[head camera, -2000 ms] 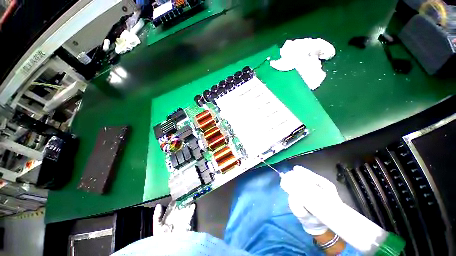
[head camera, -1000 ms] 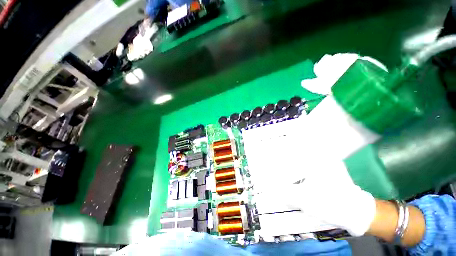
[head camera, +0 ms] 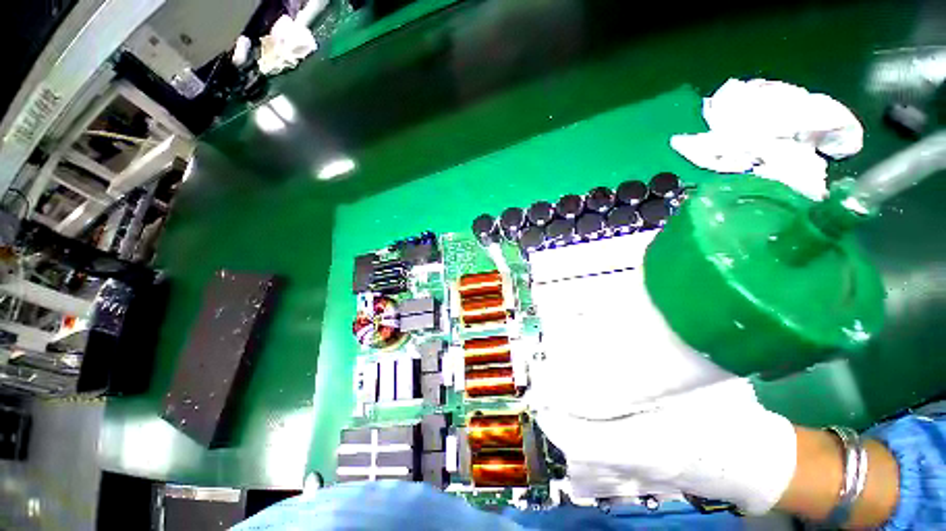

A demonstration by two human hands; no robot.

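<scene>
The power circuit board (head camera: 444, 342) lies on the bright green mat (head camera: 415, 197), with three copper-wound blocks in a row, black round capacitors along its far edge and white plates on its right half. My right hand (head camera: 674, 441), in a white glove, is closed around the dispensing syringe over the right part of the board. The syringe's green cap (head camera: 762, 280) points up toward the camera, with a clear air hose leaving it. The syringe's needle is hidden. Of my left hand, at most a small white fingertip (head camera: 313, 481) shows at the board's near left corner; what it does cannot be seen.
A crumpled white cloth (head camera: 773, 130) lies beyond the green cap. A flat dark speckled block (head camera: 221, 353) lies left of the mat. Another white heap (head camera: 285, 45) is at the far left of the bench. A white frame rack (head camera: 124, 171) stands at the left.
My right hand has moved from the board's near edge to over its right part, with the syringe tipped so the green cap is close to the camera. My left hand has mostly gone from view.
</scene>
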